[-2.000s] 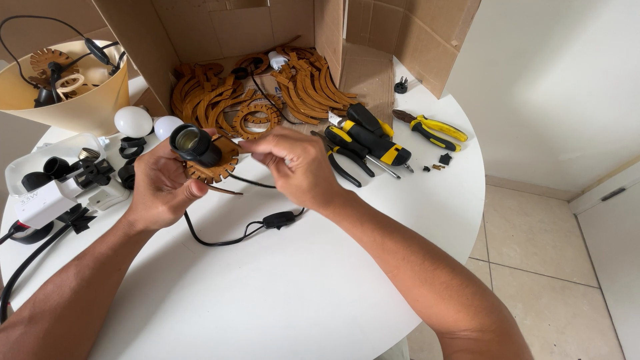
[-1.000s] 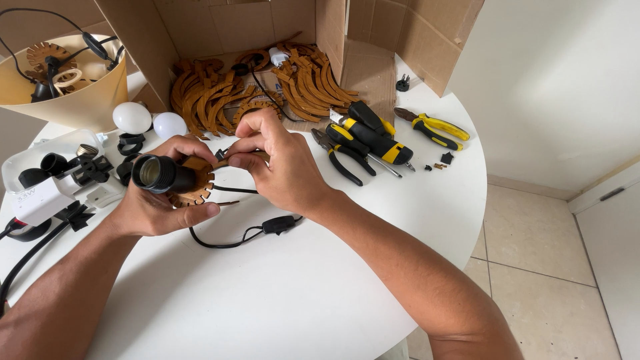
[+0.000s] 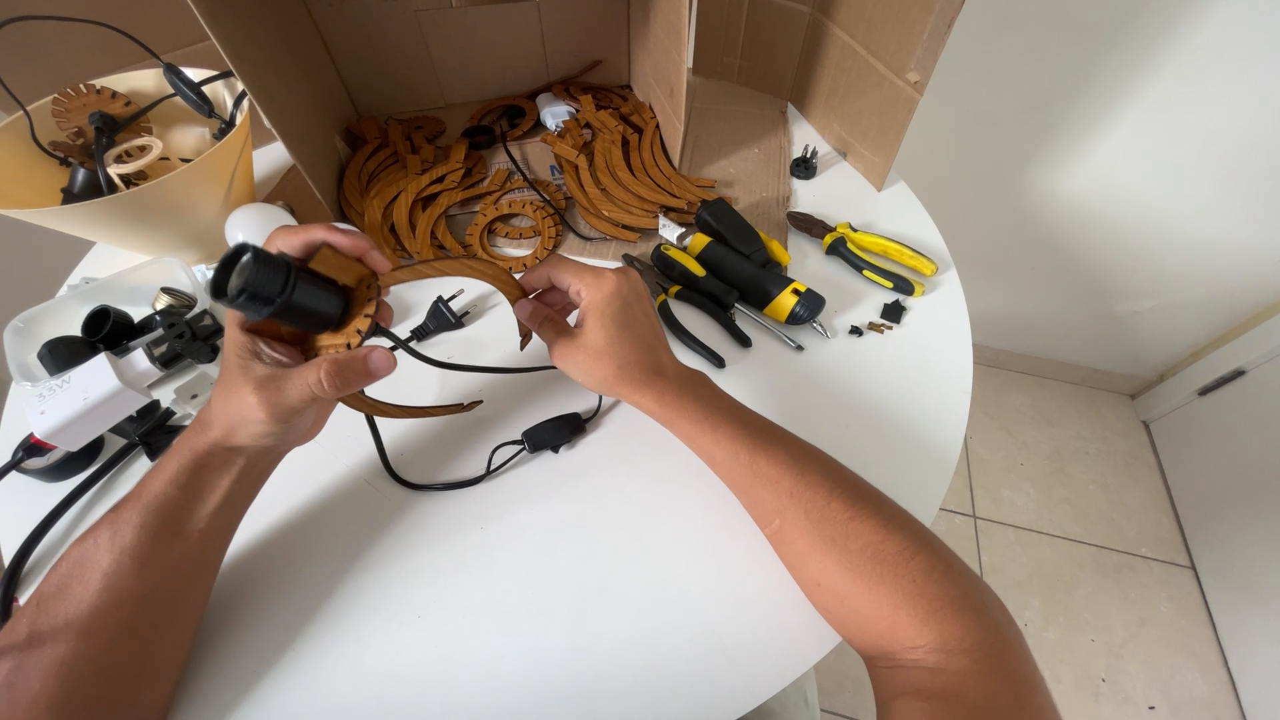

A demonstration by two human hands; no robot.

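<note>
My left hand (image 3: 290,350) grips a notched round wooden disc (image 3: 362,300) with a black lamp socket (image 3: 280,288) fixed at its middle. One curved wooden strip (image 3: 440,268) runs from the top of the disc, and the fingers of my right hand (image 3: 590,318) pinch its far end. A second curved strip (image 3: 410,408) extends below the disc; its inner end is hidden by my left hand. A black cord (image 3: 470,367) leads off behind the disc. On the table lie its inline switch (image 3: 554,433) and a black two-pin plug (image 3: 440,318).
Behind my hands, an open cardboard box (image 3: 300,90) holds curved wooden strips (image 3: 620,165) and notched rings (image 3: 515,235). Pliers (image 3: 880,250), a screwdriver (image 3: 770,327) and other tools lie right. A lampshade (image 3: 215,165), light bulb (image 3: 250,222) and plastic tub (image 3: 40,320) stand left.
My right hand has moved right, away from the disc, and now holds a curved strip's far end. The plug on the table has come into sight between my hands.
</note>
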